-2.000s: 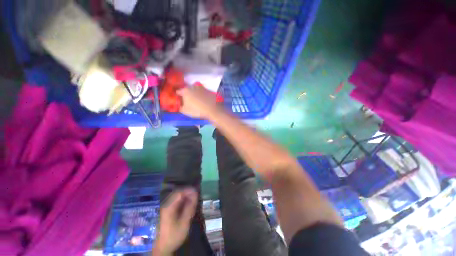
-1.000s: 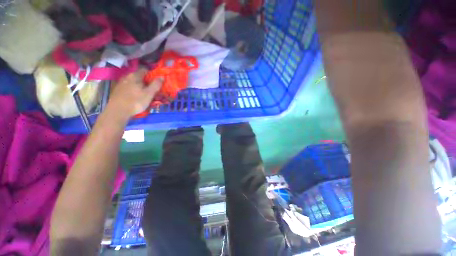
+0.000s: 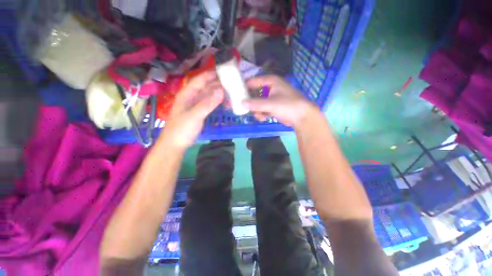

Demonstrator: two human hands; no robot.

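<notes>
A small white item [image 3: 233, 86] with a dark and red end is held above the near side of a blue crate. It is blurred, and I cannot tell just what it is. My right hand [image 3: 275, 101] grips its lower end from the right. My left hand [image 3: 197, 102] is beside it on the left, fingers partly curled; whether its fingertips touch the item is unclear. An orange-red cloth or bag [image 3: 171, 96] lies in the crate behind my left hand.
The blue crate [image 3: 332, 51] holds tangled scraps, a pink strip [image 3: 141, 54] and a clear bag with a cream bundle [image 3: 73, 51]. Magenta pieces lie left [image 3: 81, 186] and right [image 3: 458, 75]. A dark metal frame [image 3: 431, 161] stands at the right.
My left hand has left the orange-red cloth and moved right. My right hand has come back from the far right to the crate, and the white item now shows between the hands.
</notes>
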